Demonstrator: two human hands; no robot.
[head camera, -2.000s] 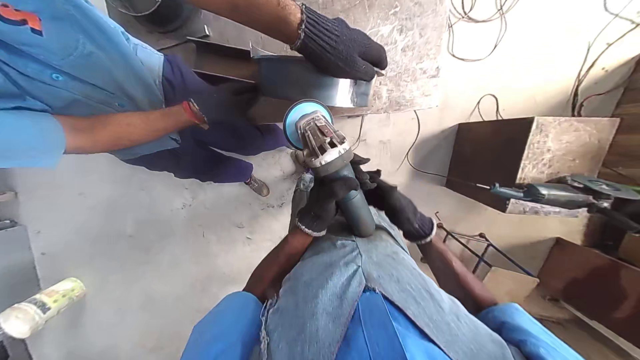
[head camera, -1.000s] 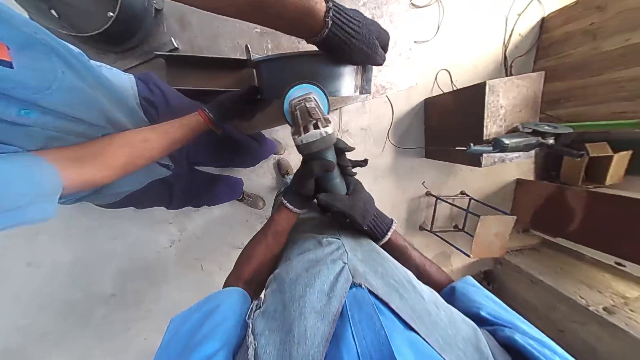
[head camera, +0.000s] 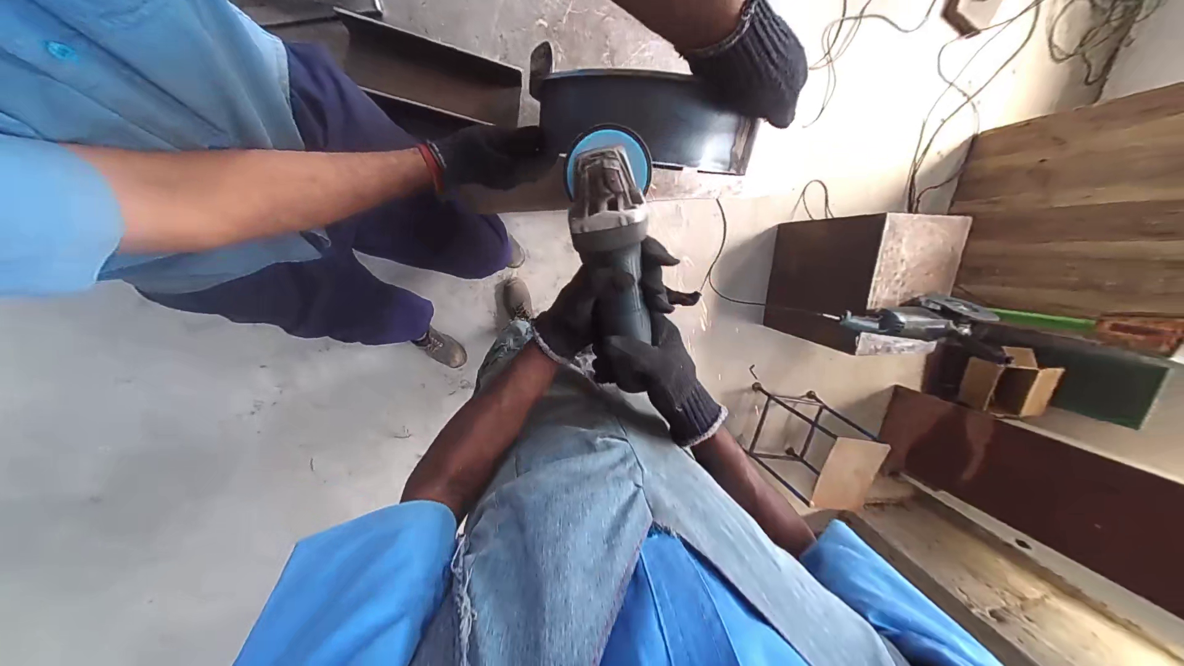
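My left hand (head camera: 581, 310), in a dark knit glove, is closed around the body of an angle grinder (head camera: 618, 268). Behind it, my right hand (head camera: 655, 363), gloved too, grips the rear of the same tool. The grinder's blue disc (head camera: 610, 153) is at the lower edge of a dark curved metal piece (head camera: 647, 116), and a few sparks show to the right of the tool. A co-worker's gloved hands hold that piece, one at its left end (head camera: 495, 155), one on top at the right (head camera: 754, 65).
A metal channel (head camera: 435, 69) lies beyond the co-worker's arm. At right are a metal box (head camera: 828, 273), another power tool (head camera: 911, 322), a small metal frame (head camera: 795, 435) and loose cables (head camera: 925, 153). The co-worker's shoes (head camera: 444, 347) are on the floor at left.
Sparks now show beside the grinder, where none are plain in the earlier frames. The disc has come against or very near the curved piece's lower edge. Both my hands keep their hold.
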